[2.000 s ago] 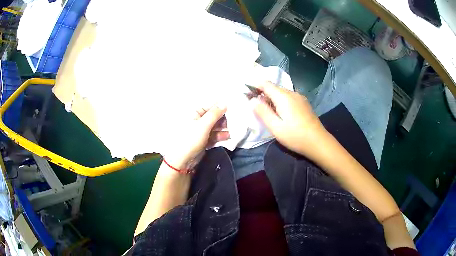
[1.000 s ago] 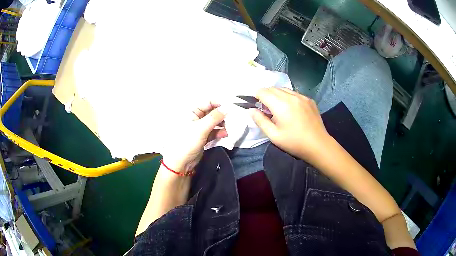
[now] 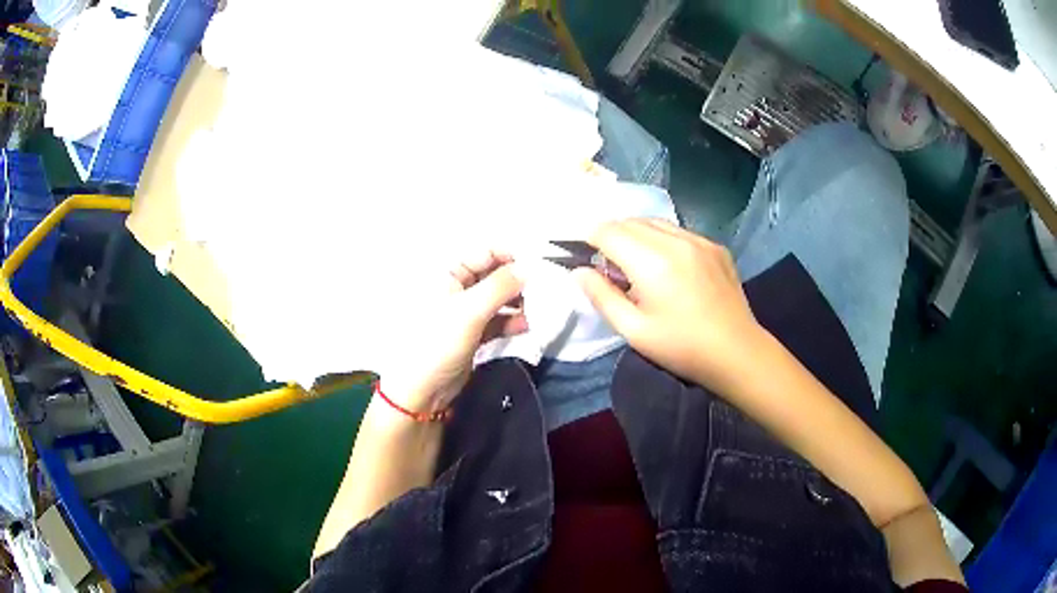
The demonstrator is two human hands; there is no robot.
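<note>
A white garment (image 3: 562, 319) lies over my lap, so bright that its folds and edges barely show. My left hand (image 3: 458, 319) pinches part of it between thumb and fingers. My right hand (image 3: 672, 284) is closed around dark thread snips (image 3: 573, 253). Their short pointed blades stick out to the left, over the cloth, a short way right of my left fingertips. The handle is mostly hidden in my right hand. Whether the blades touch the cloth I cannot tell.
A large white garment pile (image 3: 348, 139) lies ahead on a cardboard sheet (image 3: 174, 174), with a yellow trolley tube (image 3: 151, 388) around its left side. A blue crate (image 3: 139, 93) is beyond. A white table (image 3: 927, 70) with a dark phone (image 3: 979, 29) is at upper right. A metal pedal (image 3: 779, 102) is below.
The snips' blades, spread apart one second ago, now look closer together and sit slightly lower in the picture. The left hand keeps its pinch on the cloth. The whole view has shifted slightly.
</note>
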